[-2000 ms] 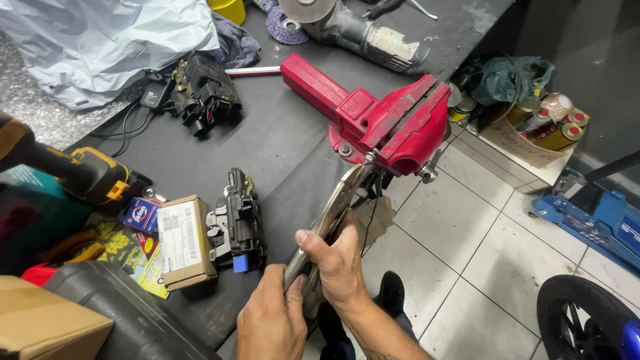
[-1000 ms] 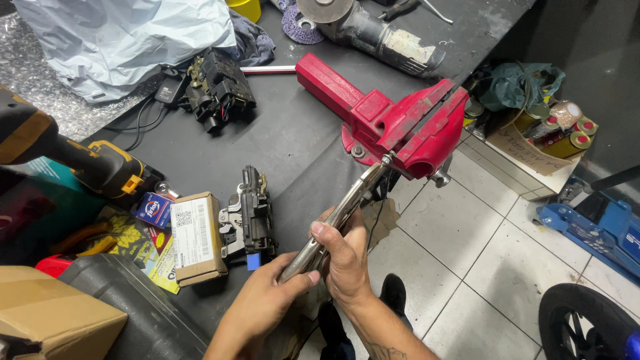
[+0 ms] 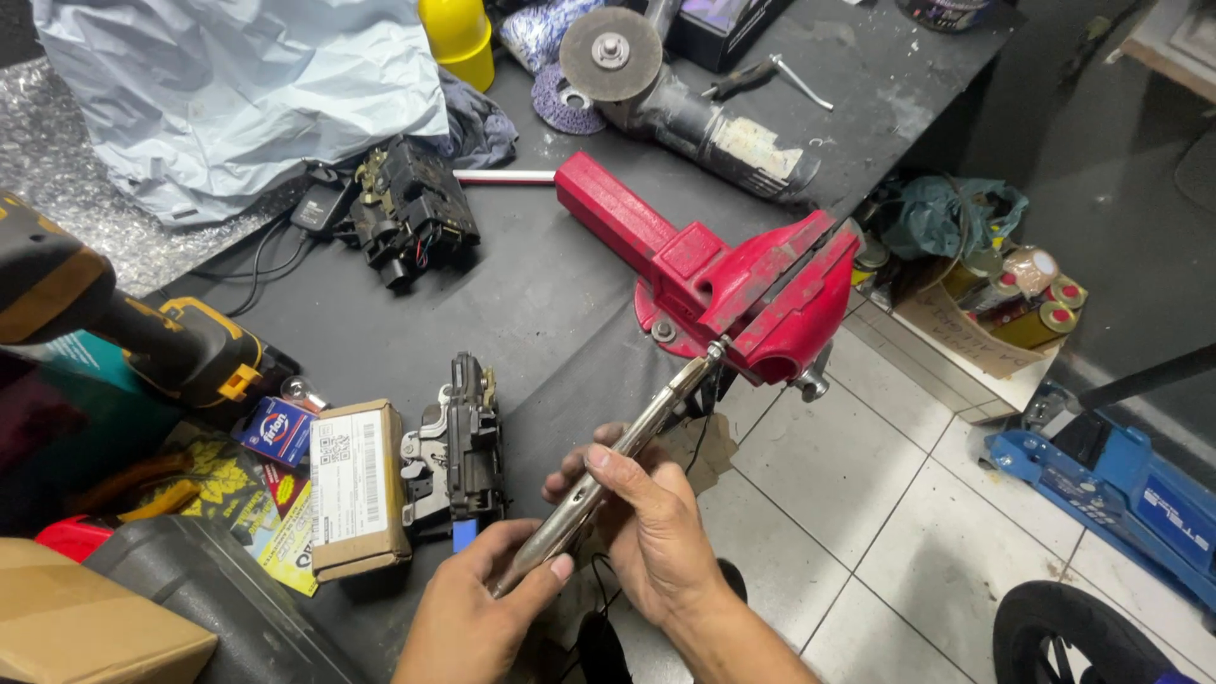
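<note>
Both hands hold a long, slightly curved chromed metal part (image 3: 622,454), seen almost edge-on. My left hand (image 3: 484,598) grips its lower end, thumb on top. My right hand (image 3: 651,518) holds it near the middle, thumb over the upper face and fingers behind. The part's far end, with a small threaded fitting, lies at the near side of the red bench vise (image 3: 727,275); whether it touches the jaws I cannot tell. Left of the hands on the bench lies a black and silver latch mechanism (image 3: 456,446), beside a small cardboard box (image 3: 361,489).
An angle grinder (image 3: 703,123) lies behind the vise. A cordless drill (image 3: 180,342) and a black plastic case (image 3: 209,598) are at the left. A black mechanical unit (image 3: 413,209) sits near the plastic bag (image 3: 256,95). On the floor at right are a blue floor jack (image 3: 1121,503) and a wheel (image 3: 1073,636).
The metal part has turned from showing some of its broad side to nearly edge-on. My left hand has shifted its grip on the lower end. Both hands still hold the part.
</note>
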